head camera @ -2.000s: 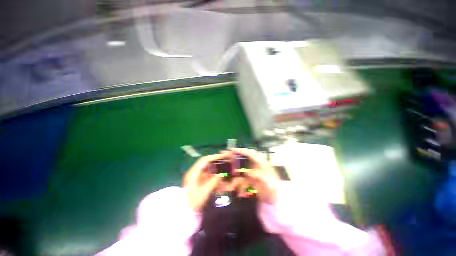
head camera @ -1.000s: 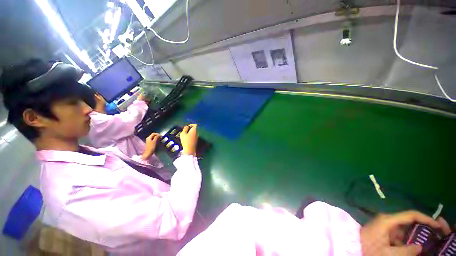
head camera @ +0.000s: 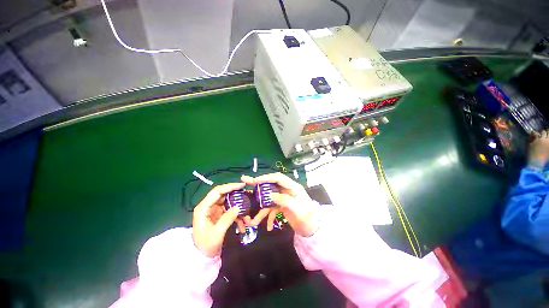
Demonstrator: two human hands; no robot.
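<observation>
My left hand [head camera: 212,218] holds a small dark rounded unit [head camera: 239,203], likely a smartwatch or display module, its screen lit purple with white lines. My right hand [head camera: 293,203] holds a second such unit [head camera: 265,195], lit the same way. The two units are side by side above the near end of a black tray [head camera: 259,271]. A pale shiny circle [head camera: 248,234] and a part with green and red spots [head camera: 279,221] show just below my fingers at the tray.
Two beige power supplies [head camera: 307,90] with red digits stand behind. Right of my hands are a paper sheet [head camera: 355,186], a yellow wire [head camera: 394,198] and a red-edged board [head camera: 450,274]. Thin black test leads [head camera: 207,178] lie behind the tray. A person's blue sleeve [head camera: 527,204] and a dark tray [head camera: 480,129] are far right.
The view has swung back from the neighbour on the left to the bench in front. Both hands still hold the units, now central in view.
</observation>
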